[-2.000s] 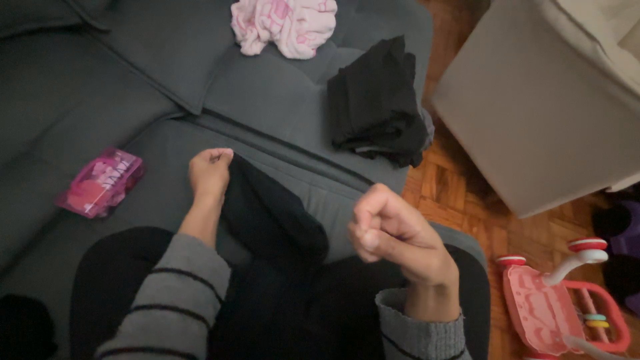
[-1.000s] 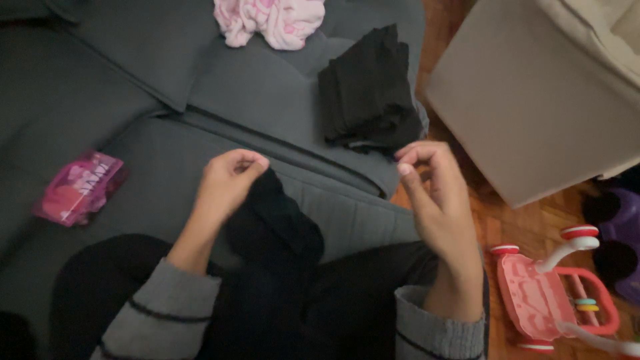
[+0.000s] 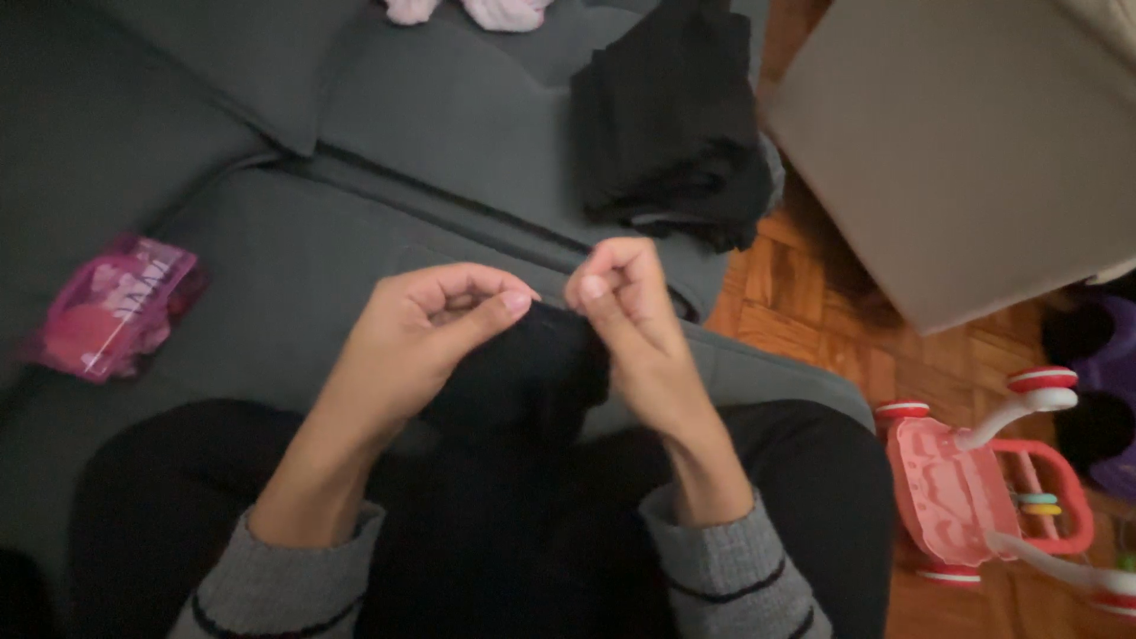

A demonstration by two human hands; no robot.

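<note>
A black cloth garment (image 3: pixel 532 373) hangs over my lap, its lower part lost against my dark trousers. My left hand (image 3: pixel 435 328) pinches its upper edge between thumb and forefinger. At the garment's upper right corner, my right hand (image 3: pixel 626 302) has its thumb and fingertips together on the edge. A folded stack of black clothes (image 3: pixel 674 133) lies on the grey sofa (image 3: pixel 435 106) beyond my right hand. To the left on the seat is a pink plastic packet (image 3: pixel 120 306) bearing writing.
Part of a pink and white cloth (image 3: pixel 506 11) shows at the top. At the right, a large beige fabric-covered piece (image 3: pixel 958 151) stands by the parquet floor (image 3: pixel 790 293). A pink and red toy with wheels (image 3: pixel 954 484) rests there, near a purple and black object (image 3: pixel 1100 390).
My hands have come together at the garment's upper edge. One second ago, my right hand was apart from it, near the folded stack.
</note>
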